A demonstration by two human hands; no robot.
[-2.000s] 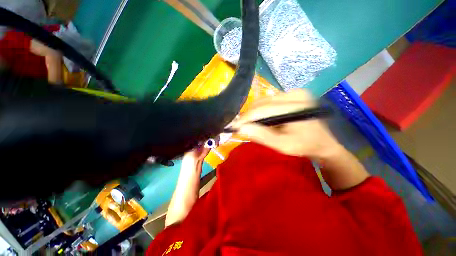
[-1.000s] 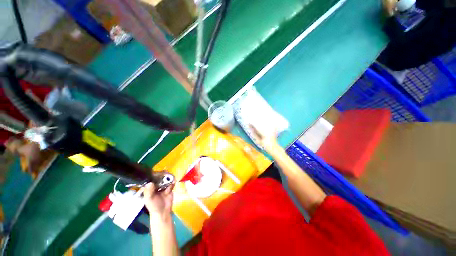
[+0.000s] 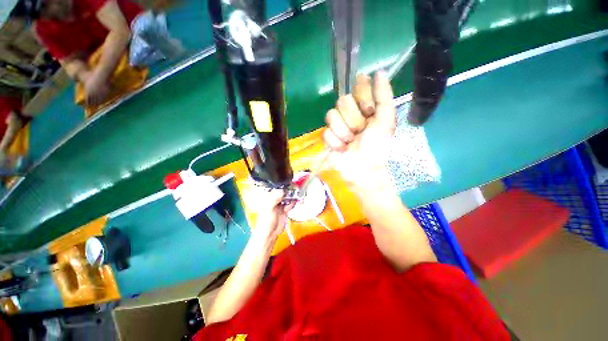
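The powered screwdriver (image 3: pixel 272 123), black with a yellow label, hangs nearly upright. Its metal nose is over the left edge of a white round appliance body (image 3: pixel 308 205). My left hand (image 3: pixel 265 203) is closed around the tool's nose. The body lies in the orange-wrapped fixture (image 3: pixel 350 200), with a bit of its red spout (image 3: pixel 301 181) showing and white straps trailing towards me. My right hand (image 3: pixel 360 126) is raised above the fixture's back right, fingers curled; whether it holds something small is unclear.
A second white body (image 3: pixel 199 193) with a red spout and black part lies left of the fixture. A bag of screws (image 3: pixel 413 156) is partly behind my right hand. The green belt (image 3: pixel 167 126) runs behind. A person works at far left. A black hose (image 3: pixel 433 60) hangs overhead.
My right hand has lifted from the bag of screws to above the fixture. The screwdriver, with my left hand at its nose, has come from left of the white body to over its edge.
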